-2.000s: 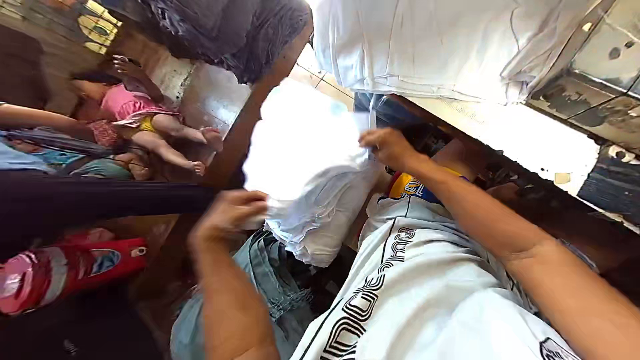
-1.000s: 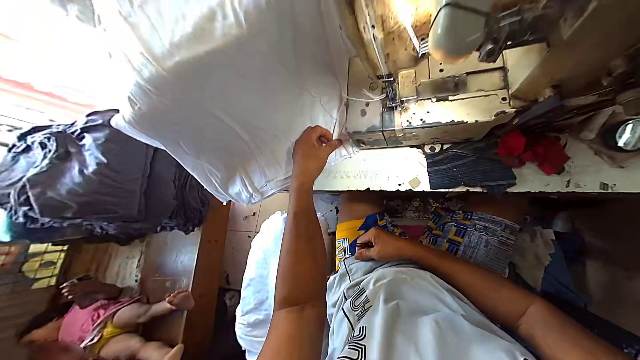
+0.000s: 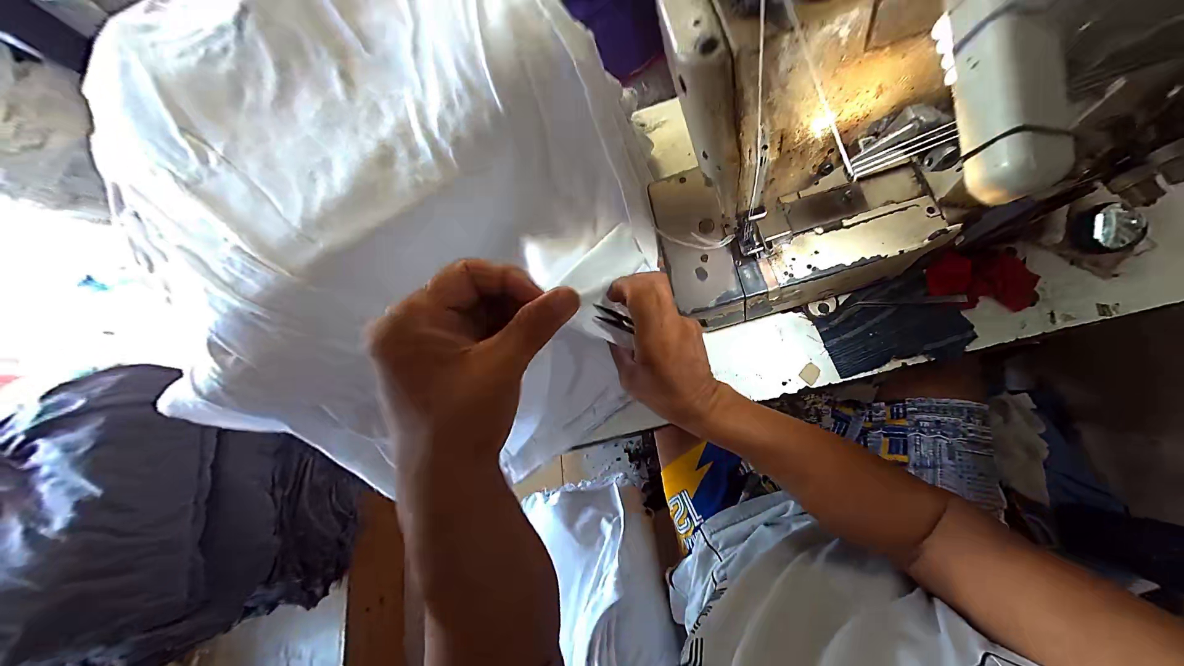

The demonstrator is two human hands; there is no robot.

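White fabric pieces lie in a large heap left of an industrial sewing machine. Over the heap, my left hand pinches a raised edge of white cloth between thumb and index finger. Close on its right, my right hand holds small thread snippers, their dark blades pointing left at the cloth. Thin threads run from the machine's needle area toward the heap's right edge. Below, more white cloth hangs beside my lap.
A pile of dark grey cloth is at the lower left. Along the machine table's front edge lie a dark denim scrap and a red cloth scrap. A wooden beam stands below the heap.
The view has swung from the lower white stack to the machine. My right hand has risen from my lap to the heap and now holds snippers; my left hand now pinches cloth.
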